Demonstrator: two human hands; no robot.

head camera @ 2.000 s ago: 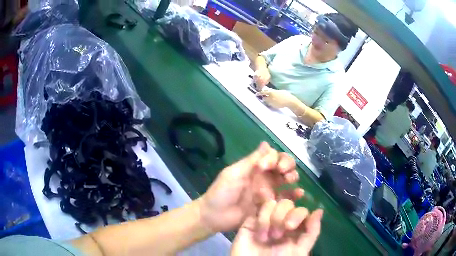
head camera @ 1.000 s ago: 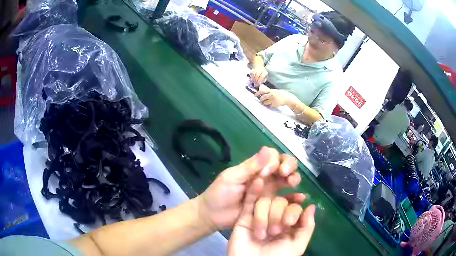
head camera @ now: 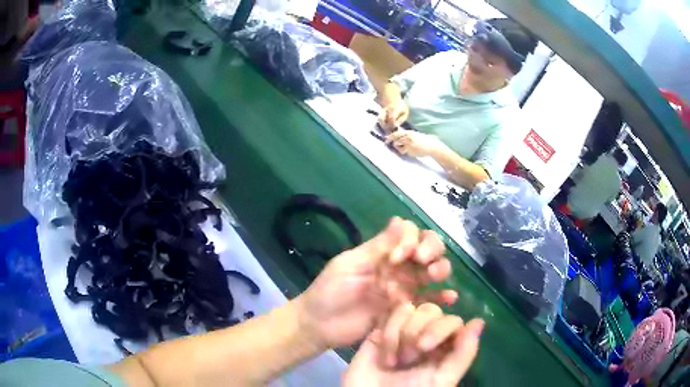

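My left hand (head camera: 371, 283) is in the lower middle, palm showing, fingers loosely curled, with nothing visible in it. My right hand (head camera: 416, 344) is just below it, close against it, fingers half bent and cut off by the bottom edge; I see nothing in it. A black headphone frame (head camera: 291, 219) lies on the green belt (head camera: 250, 143), just beyond my left hand, which partly hides it. A dense heap of black yokes (head camera: 155, 249) spills from a clear poly bag (head camera: 125, 94) onto a white sheet (head camera: 64, 302) at the left.
A co-worker (head camera: 465, 98) sits across the belt, both hands on a small dark part. Clear bags stand at the far bench's upper end (head camera: 306, 64) and right end (head camera: 522, 242). Another black piece (head camera: 188, 44) lies up the belt. A pink fan (head camera: 649, 344) is at lower right, blue plastic (head camera: 26, 280) at left.
The headphone frame has shifted right and slightly down with the belt, closer to my hands. The piece farther up the belt has shifted slightly too. My hands stay together, with small finger movements.
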